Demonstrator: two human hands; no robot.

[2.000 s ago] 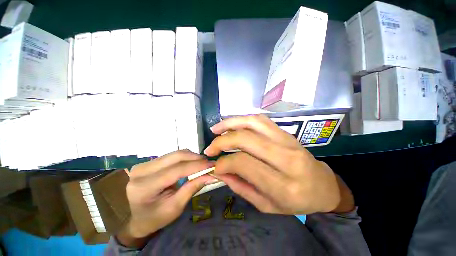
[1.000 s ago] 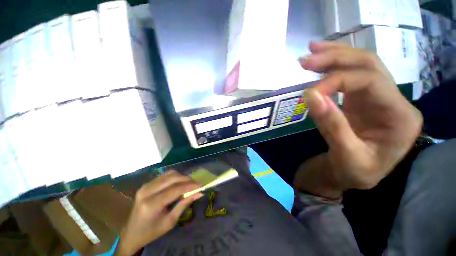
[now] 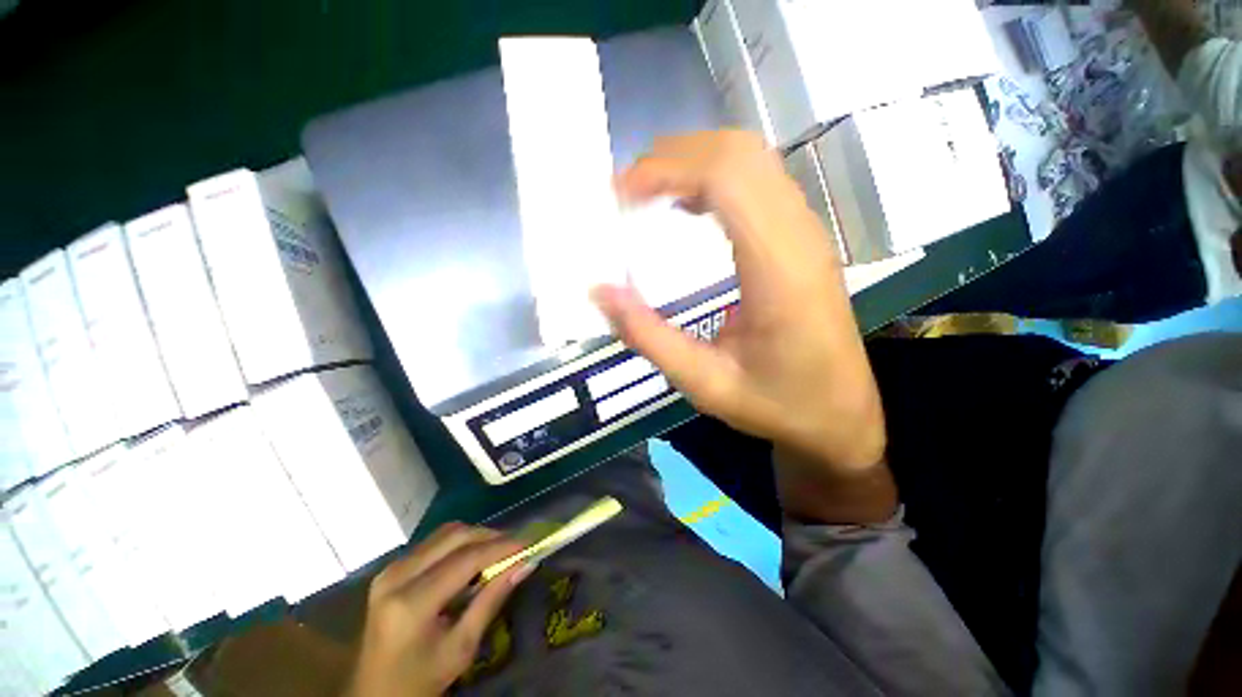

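My left hand (image 3: 439, 599) holds a thin pale-yellow sticker pad (image 3: 554, 539) low, in front of my shirt. My right hand (image 3: 763, 293) is over the scale's front right part, thumb and fingers spread around the side of a white product box (image 3: 559, 177). The fingers are blurred, and I cannot tell if they touch the box. The box stands on the grey metal pan (image 3: 409, 204) of the counting scale. The scale's dark front panel (image 3: 552, 425) shows display windows; its keypad is mostly hidden behind my right hand.
Rows of white boxes (image 3: 307, 463) stand left of the scale. More white boxes (image 3: 885, 170) are stacked to its right. Shiny bagged parts (image 3: 1090, 123) lie at the far right, beside a person's sleeve (image 3: 1216, 89). Brown cardboard (image 3: 273, 665) shows at the lower left.
My view has shifted and turned. My right hand left the sticker pad, rose, and is now beside the box on the scale. My left hand still holds the pad.
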